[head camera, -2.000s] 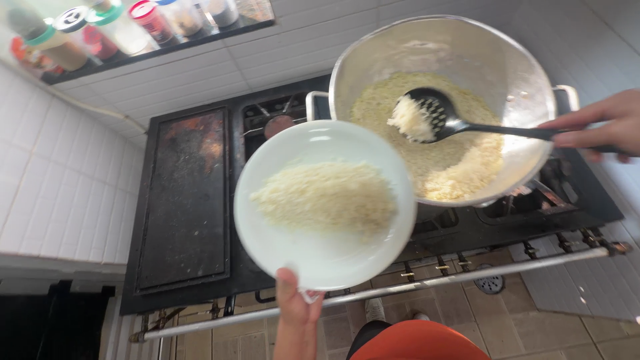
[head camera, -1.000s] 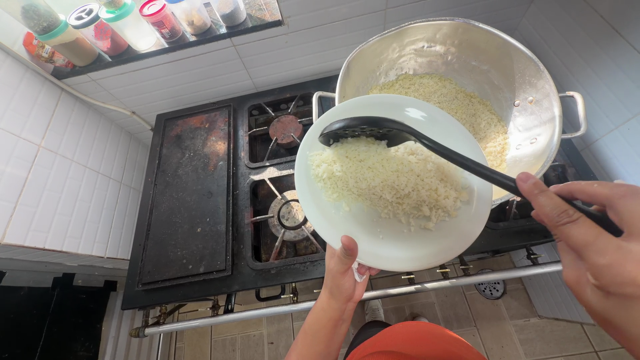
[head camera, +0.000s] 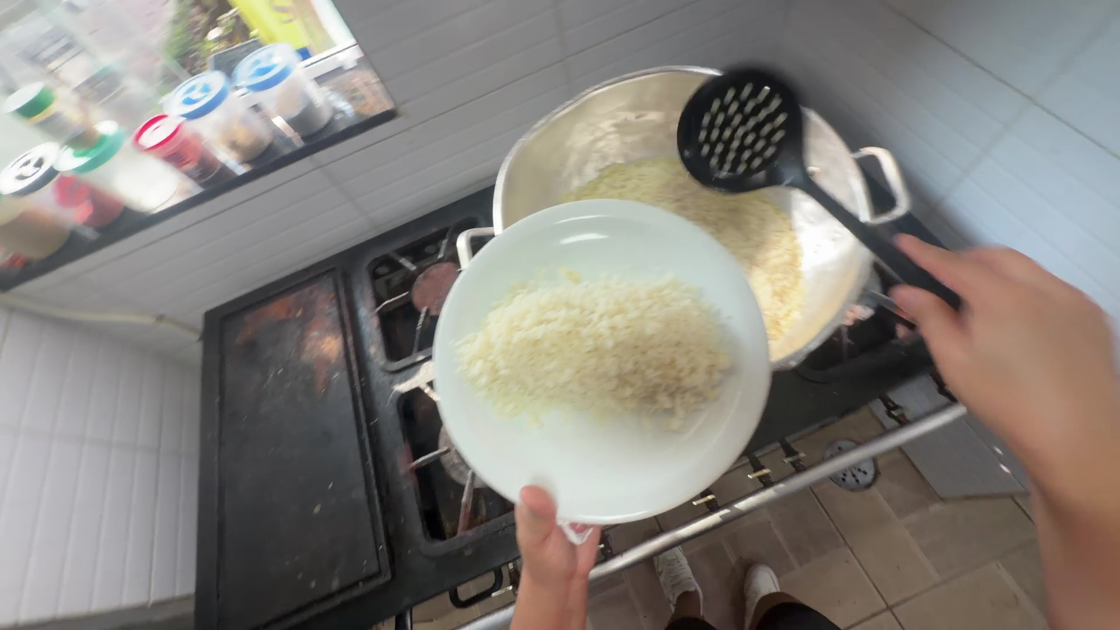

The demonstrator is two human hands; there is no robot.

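My left hand [head camera: 556, 547] grips the near rim of a white plate [head camera: 595, 477], thumb on top. A mound of cooked white rice [head camera: 604, 346] lies across the plate. My right hand [head camera: 1006, 341] is closed around the handle of a black slotted spoon [head camera: 742, 129], whose bowl is raised above the large metal pot [head camera: 577, 131] with no rice seen on it. More rice [head camera: 761, 236] covers part of the pot's bottom. The plate is held in front of the pot and hides its near left side.
A black gas stove [head camera: 385, 437] stands below, with a flat griddle plate [head camera: 297, 455] on its left and a metal rail [head camera: 779, 490] along its front. Lidded spice jars [head camera: 179, 149] line a window ledge [head camera: 350, 131] at upper left. Tiled walls enclose the stove.
The slotted spoon has moved from over the plate's rice to above the pot, held up by my right hand. Two seconds ago it was in the pot with rice on it.
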